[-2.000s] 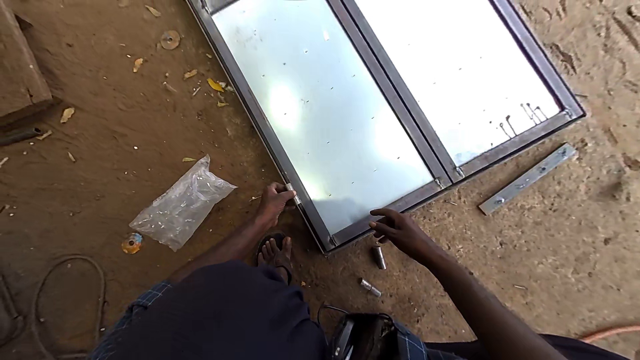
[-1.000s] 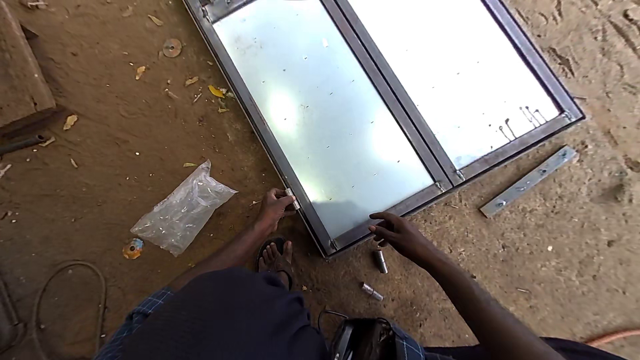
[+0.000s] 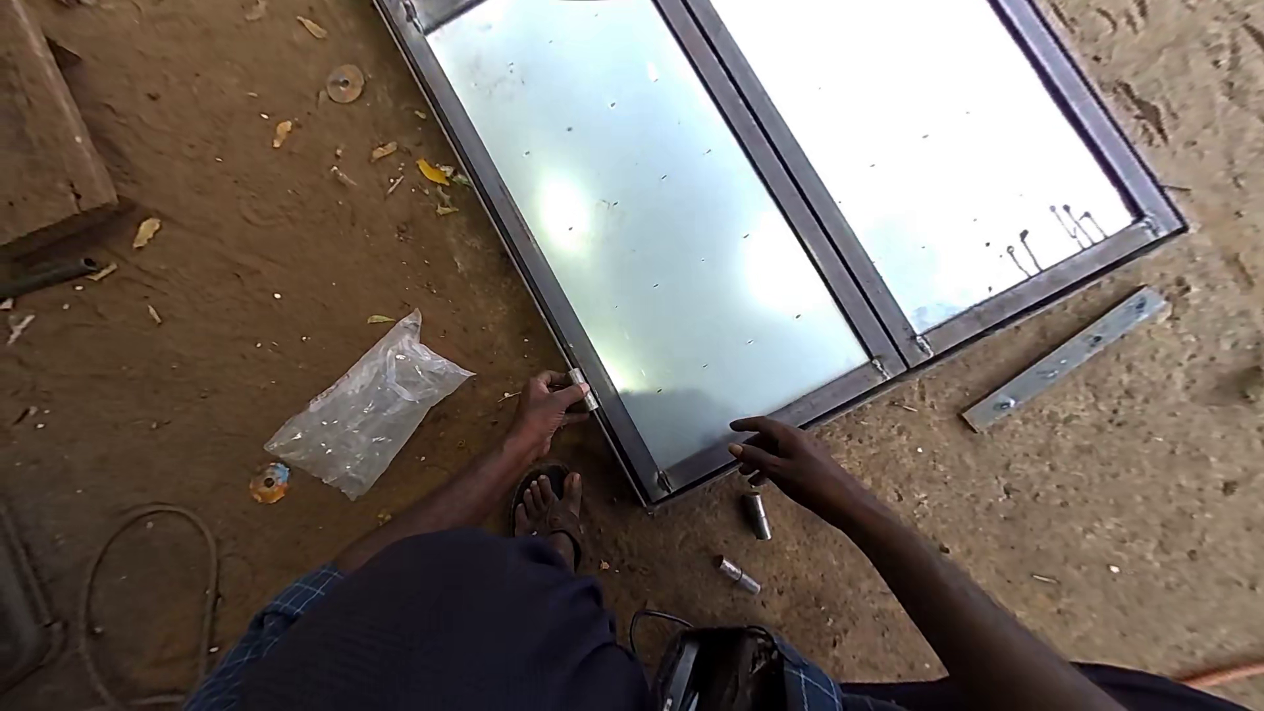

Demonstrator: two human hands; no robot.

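A dark metal frame with shiny sheet panels (image 3: 652,237) lies on the dirt ground. My left hand (image 3: 553,407) holds a small metal barrel hinge (image 3: 584,389) between fingers and thumb against the frame's left outer edge, near the lower corner. Over the frame's bottom rail hovers my right hand (image 3: 780,456), fingers apart and nothing in it; whether a fingertip touches the rail I cannot tell. Two more metal cylinders, which look like hinges, lie on the ground below it, one (image 3: 757,515) close to the frame and the other (image 3: 738,575) nearer my legs.
Left of my left hand lies a clear plastic bag (image 3: 370,410), beside a small worn disc (image 3: 270,483). Another disc (image 3: 345,84) is farther up. A flat metal bar with holes (image 3: 1065,357) lies at right. A wooden block (image 3: 49,148) and a looped cable (image 3: 148,509) are at left.
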